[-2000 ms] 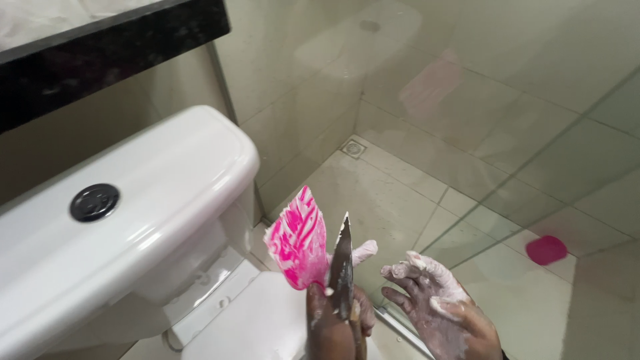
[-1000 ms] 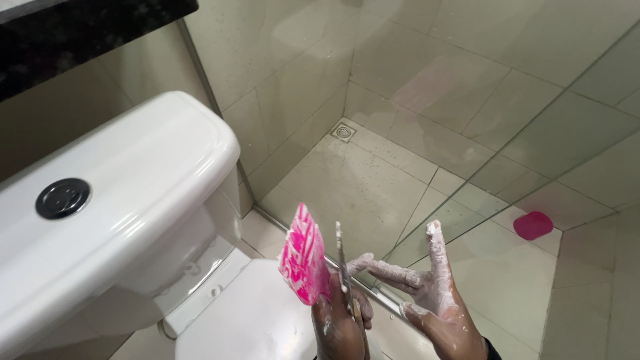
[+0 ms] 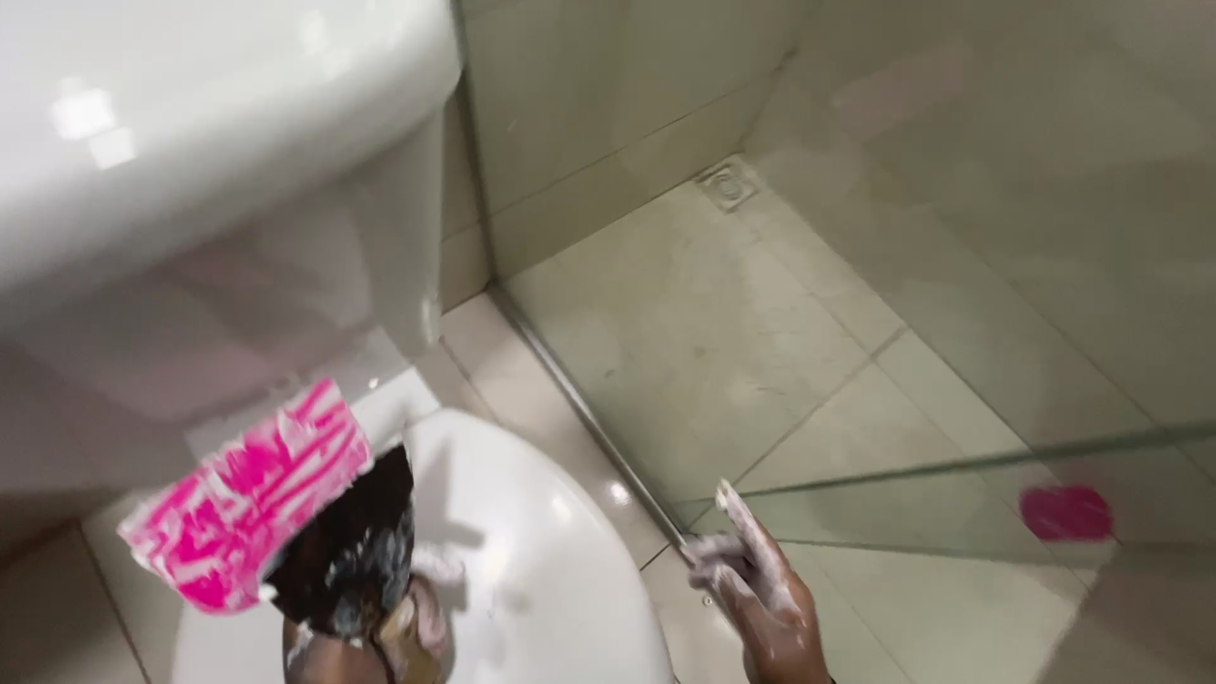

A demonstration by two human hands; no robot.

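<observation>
My left hand [image 3: 366,646], low in the view over the closed toilet lid [image 3: 532,541], grips a dark-bladed putty knife [image 3: 351,546] and a pink plastic spreader [image 3: 252,499] side by side. White paste is smeared in streaks over the spreader and in spots on the blade. The putty knife's handle is mostly hidden in the hand. My right hand [image 3: 760,598] holds nothing; its index finger points up, the other fingers are bent, and white paste coats them. It is near the bottom rail of the glass shower panel.
The white toilet tank [image 3: 228,123] fills the upper left. A glass shower panel [image 3: 646,285] stands on a metal rail [image 3: 579,408] right of the toilet. Behind it are a floor drain [image 3: 729,183] in the corner and a pink object [image 3: 1066,513] at the right.
The spreader and putty knife have turned in my left hand, so their broad faces now show. My right hand's fingers have bent more. The view has moved nearer the toilet.
</observation>
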